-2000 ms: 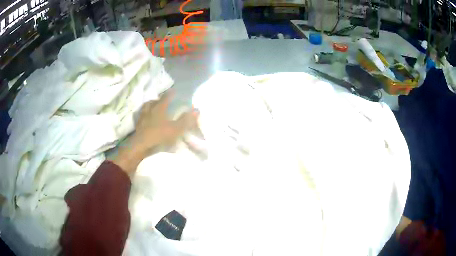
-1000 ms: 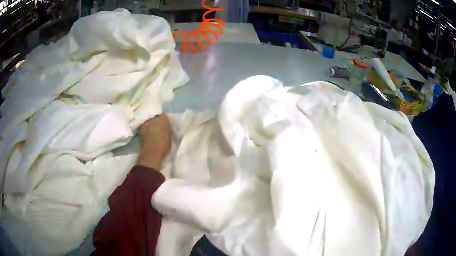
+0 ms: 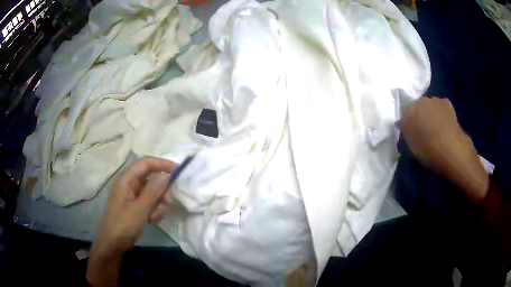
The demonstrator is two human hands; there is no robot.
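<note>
A white jacket [image 3: 319,112] lies in front of me, its shiny lining showing and a dark brand label [image 3: 207,123] facing up at its left part. My left hand [image 3: 137,196] is at the jacket's lower left edge, its fingers closed around a slim dark blue pen-like tool [image 3: 181,168]. Whether it also grips cloth is unclear. My right hand [image 3: 434,132] is at the jacket's right edge, slightly blurred, with its fingertips closed on the cloth and partly hidden.
A heap of white jackets [image 3: 84,117] lies to the left on the pale table [image 3: 42,216]. Dark blue cloth [image 3: 459,67] is at the right. A bit of orange hose [image 3: 196,2] shows at the top edge. A small brown patch [image 3: 300,276] is at the jacket's bottom.
The view has tilted down. My left hand has moved down from the table between the heaps and now shows the blue tool. My right hand has come into view at the jacket's right edge.
</note>
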